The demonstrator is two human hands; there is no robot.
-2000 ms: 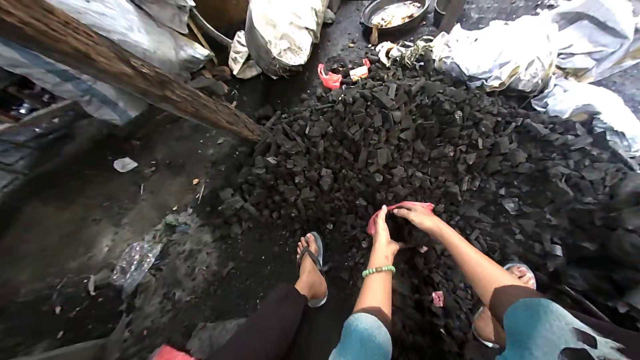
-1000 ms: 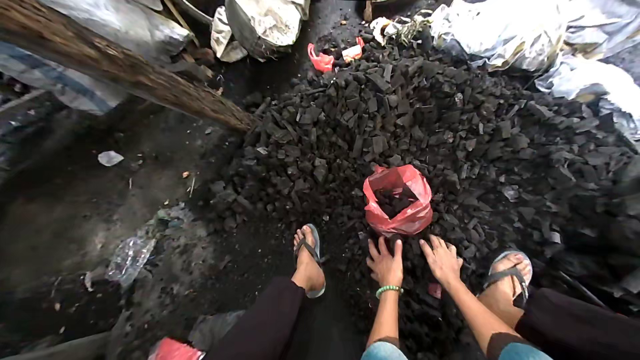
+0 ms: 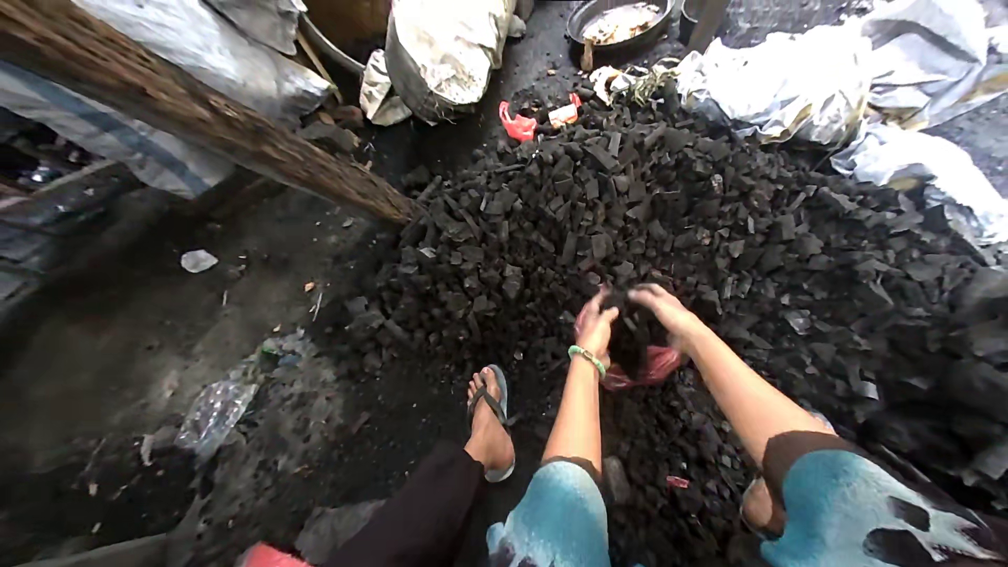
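A red plastic bag [image 3: 644,368] stands in front of me at the near side of a heap of charcoal pieces [image 3: 598,197]. My left hand [image 3: 597,321], with a green bead bracelet at the wrist, is over the bag's left side. My right hand [image 3: 665,311] faces it from the right, somewhat blurred. Dark charcoal shows between the two hands, above the bag's mouth. Both hands seem to cup this charcoal, their fingertips partly lost against the dark pieces.
A wooden post [image 3: 236,134] slants in from the upper left. White sacks [image 3: 445,55] and a round pan [image 3: 618,24] lie beyond the heap, with crumpled white sheeting [image 3: 787,79] at right. My sandalled foot [image 3: 490,417] is left of my hands. Clear plastic litter [image 3: 216,413] lies on the ground.
Both hands have moved forward from the near side of the bag to over it. Charcoal now shows between them, where a second ago they rested on the pieces with spread fingers.
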